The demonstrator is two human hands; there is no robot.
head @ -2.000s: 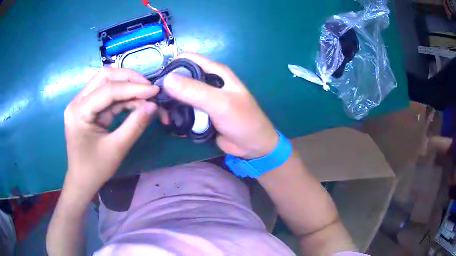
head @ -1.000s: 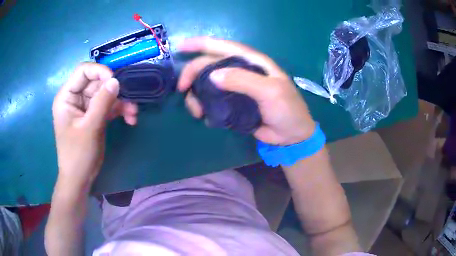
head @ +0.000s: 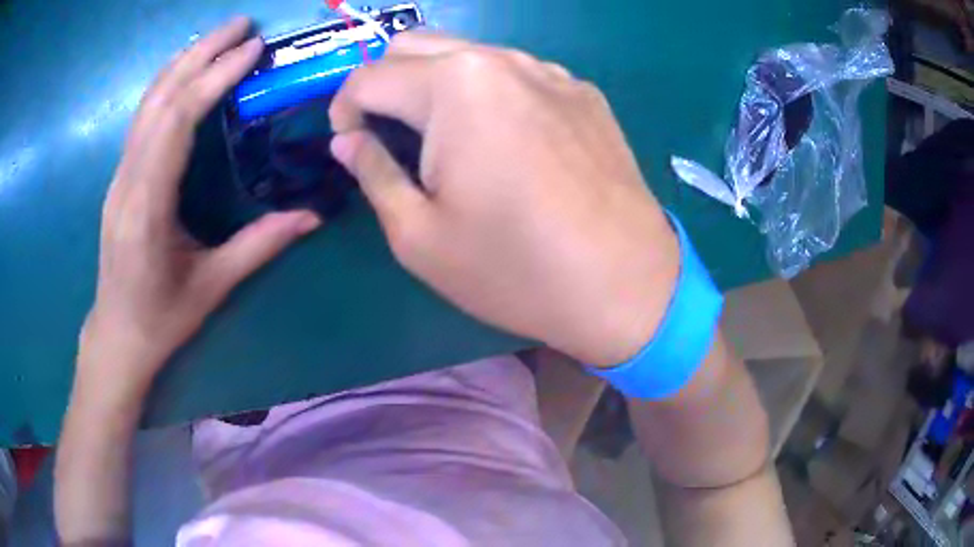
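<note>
The black speaker housing (head: pixel 237 144) lies on the green table at upper left, with the blue battery (head: pixel 304 88) along its far side. A black oval diaphragm (head: pixel 304 160) shows dark in its near part. The red and white battery lead (head: pixel 365 30) sticks out at the far edge. My left hand (head: pixel 176 176) spans the housing's left end, fingers at the far corner, thumb at the near edge. My right hand (head: pixel 502 182) covers the right end with bent fingers. Dark material (head: pixel 397 144) shows inside its curl; the palm is hidden.
A clear plastic bag (head: pixel 822 182) with black parts inside lies at the table's right side, its twisted white neck pointing left. An open cardboard carton (head: pixel 774 321) stands below the table edge at right. Shelving or clutter shows at far right.
The oval part, earlier in my left fingers, now sits at the housing's near part. My right hand has moved left over the housing. My left hand has spread around its left end.
</note>
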